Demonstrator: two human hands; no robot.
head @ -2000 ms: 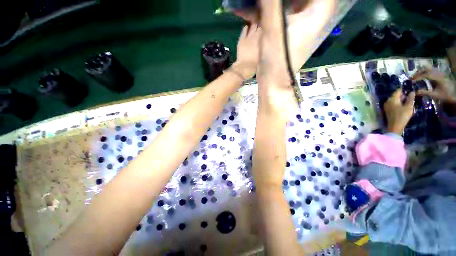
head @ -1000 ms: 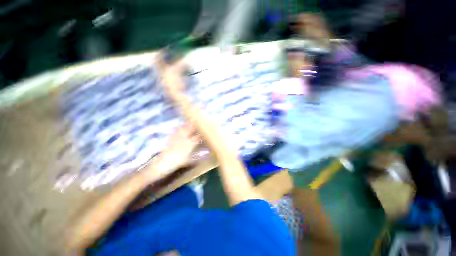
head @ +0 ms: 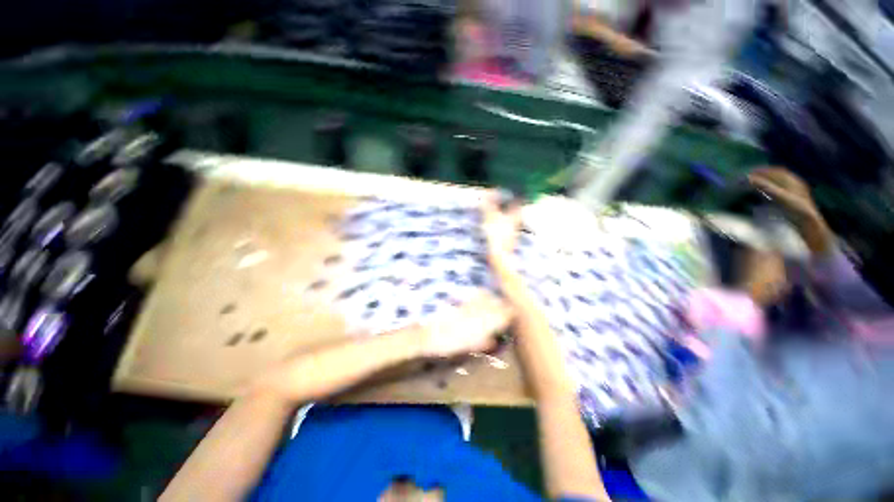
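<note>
The picture is blurred. My left hand (head: pixel 466 328) is low over the front edge of a whitish plastic sheet (head: pixel 392 230) with dark dots. Its fingers are not clear and a small dark patch shows beside them, so I cannot tell whether it holds anything. My right hand (head: pixel 502 227) is farther forward, at the board's rear edge. It appears closed around a dark powered screwdriver (head: pixel 512 203) with a green end; the grip is smeared. The sheet lies on a tan board (head: pixel 230 284).
A black tray at left holds several ringed units (head: pixel 90 224). Dark cylinders (head: pixel 420 152) stand on the green belt (head: pixel 274 123) behind the board. A pale post (head: pixel 642 137) slants at right. A neighbouring worker's pale-blue sleeve (head: pixel 750 392) and hands are at right.
The view has swung left and widened, bringing the black tray into sight. My left hand has come back from the belt side to the board's front. My right hand is now lower in the picture.
</note>
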